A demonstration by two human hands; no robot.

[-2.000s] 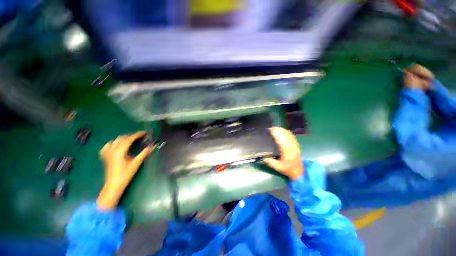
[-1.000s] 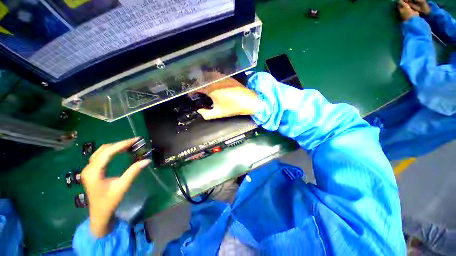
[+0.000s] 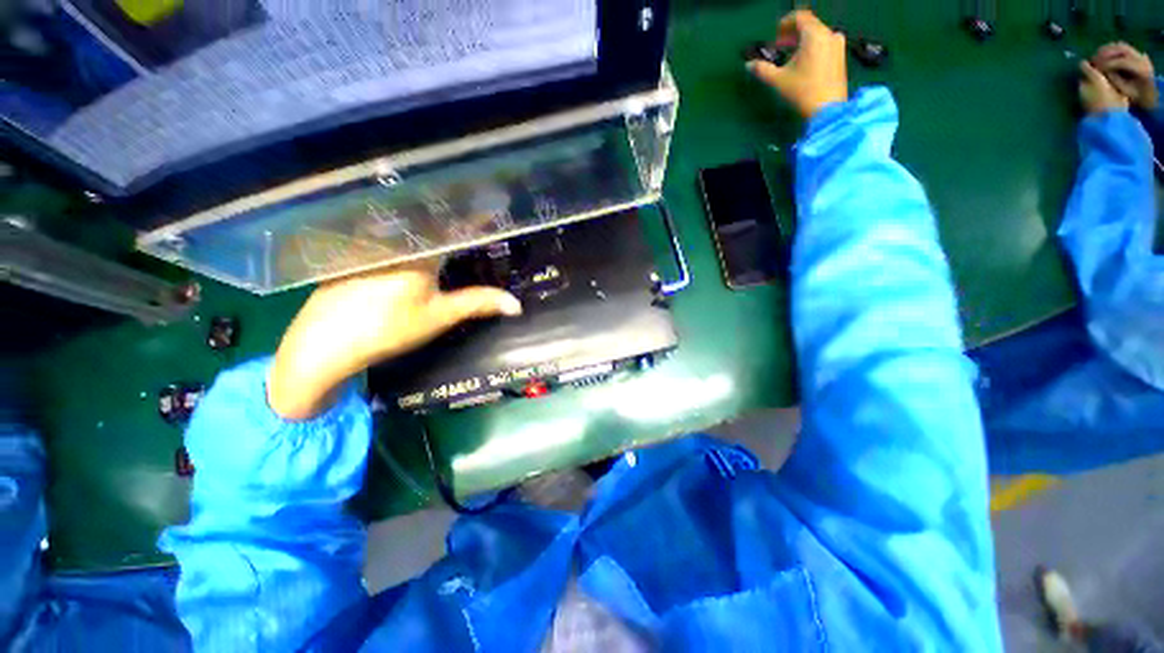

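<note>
The black fixture [image 3: 574, 319] lies on the green mat in front of me, white lettering and a small red part on its front edge. My left hand [image 3: 370, 325] reaches over its left side, fingers under the clear guard [image 3: 434, 211], thumb extended; whether it holds a unit is hidden. My right hand [image 3: 807, 66] is stretched far forward at the upper right, with fingertips at a small black unit [image 3: 768, 52] on the mat; whether they grip it is unclear. Another black unit [image 3: 869, 51] lies just right of that hand.
A smartphone-like dark device [image 3: 743, 223] lies right of the fixture. Several black units, such as one at left [image 3: 222, 333], lie on the mat. A display [image 3: 383, 89] stands above the guard. A metal post [image 3: 89, 272] is at left. Another person's hands [image 3: 1118, 79] are at far right.
My right hand has left the fixture and moved to the upper right. My left hand, which held a black unit left of the fixture, has moved onto the fixture under the guard.
</note>
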